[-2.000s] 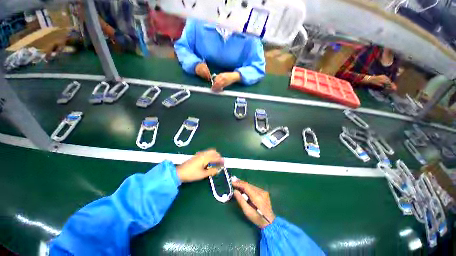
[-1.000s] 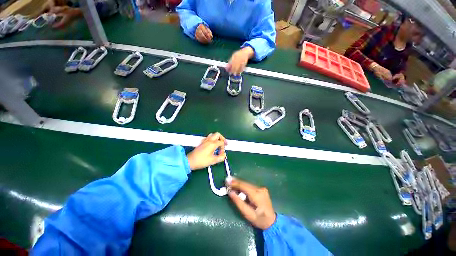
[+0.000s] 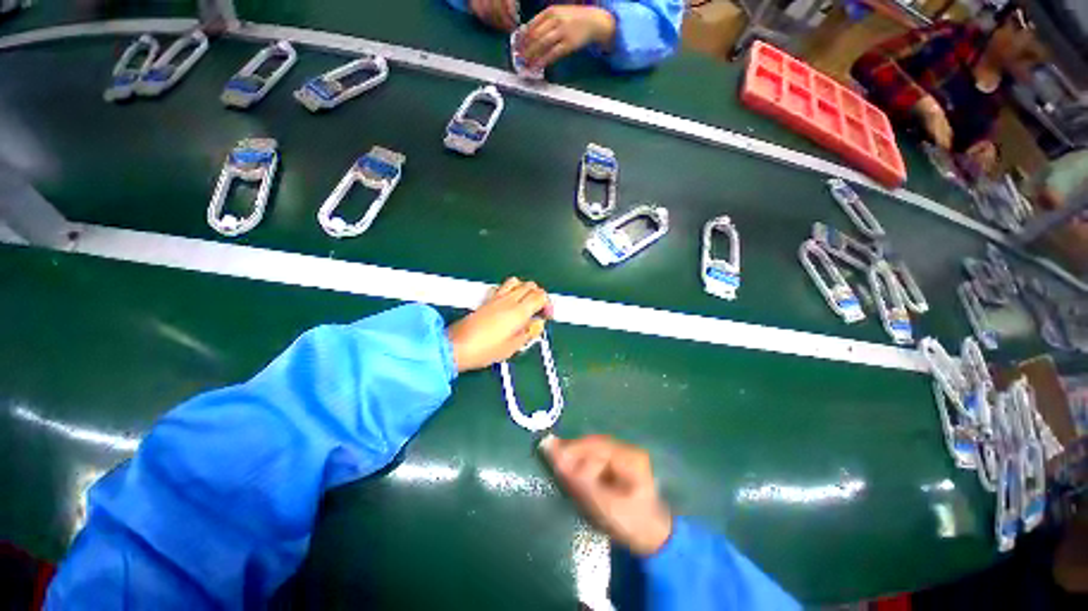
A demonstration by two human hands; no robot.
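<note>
A white coiled cable (image 3: 532,388) lies as a long oval loop on the green surface in front of me, its open middle showing green. My left hand (image 3: 501,325) holds its far end, and the fingers hide that end. My right hand (image 3: 609,480) is just nearer than the loop's near end, a little apart from it and blurred. The thumb and fingertips are together, with a small pale tip at them. I cannot tell what object this is.
Single cable loops lie scattered on the belt (image 3: 477,215) beyond the pale rail (image 3: 358,279). A heap of loops (image 3: 996,442) is at the right edge. A red tray (image 3: 823,110) stands on the far side. A person in blue handles a loop; another in red plaid is far right.
My right hand has drawn back from the loop's near end towards me. The worker opposite has lifted a loop off the belt. The view has tilted down, so the belt sits higher in the picture.
</note>
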